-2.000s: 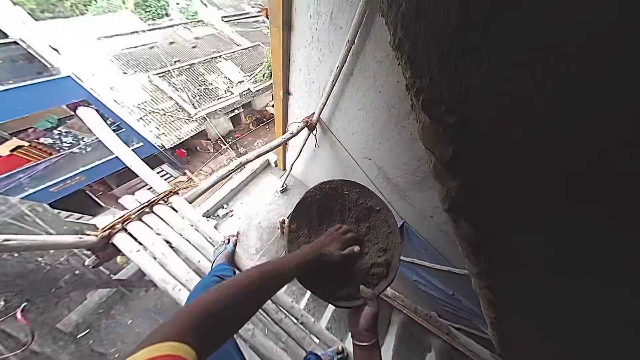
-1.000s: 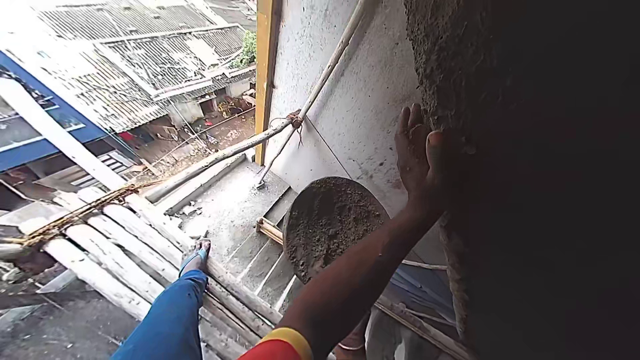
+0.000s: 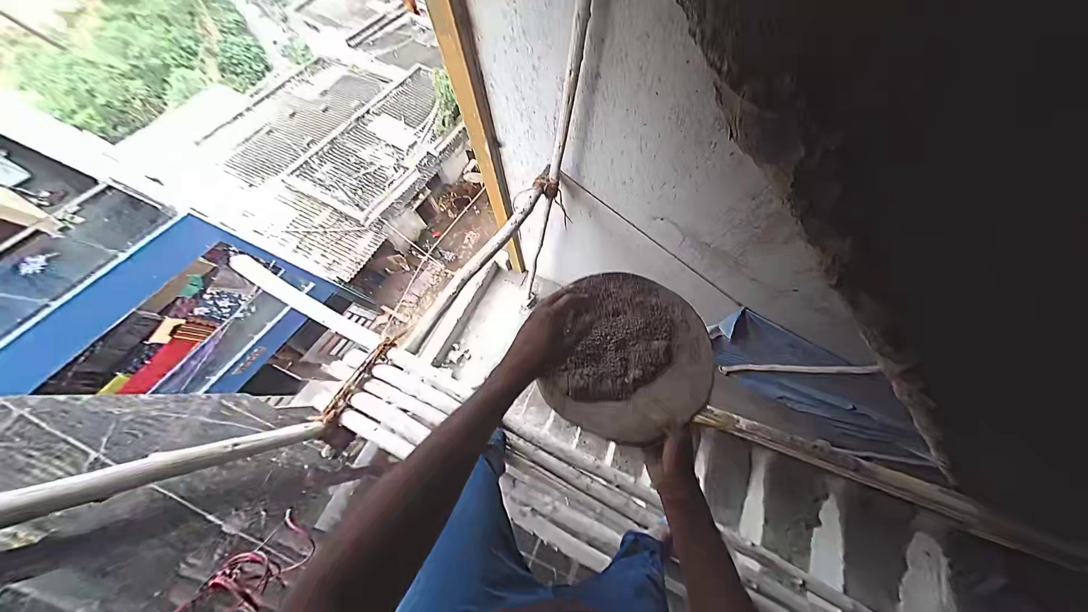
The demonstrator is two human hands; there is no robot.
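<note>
A round shallow pan [image 3: 633, 418] holds grey-brown mortar [image 3: 620, 340], and its lower right part is bare. My right hand [image 3: 671, 463] grips the pan's lower rim from below. At the pan's upper left side is my left hand [image 3: 557, 331], its blurred fingers over the rim and against the mortar; whether they hold any cannot be told. To the right rises a rough, partly dark wall edge [image 3: 790, 178], beside a pale wall [image 3: 646, 127].
Under my legs lies a scaffold platform of wooden poles [image 3: 399, 408], lashed with rope [image 3: 361, 374]. A tied pole joint [image 3: 546, 183] stands ahead. A long pole [image 3: 850, 463] and blue sheeting [image 3: 790, 365] are at right. Roofs [image 3: 323, 144] lie far below.
My left hand was in the mortar, then raised against the rough wall edge at right; now it is back at the pan. My right hand has kept hold of the pan. The view has shifted.
</note>
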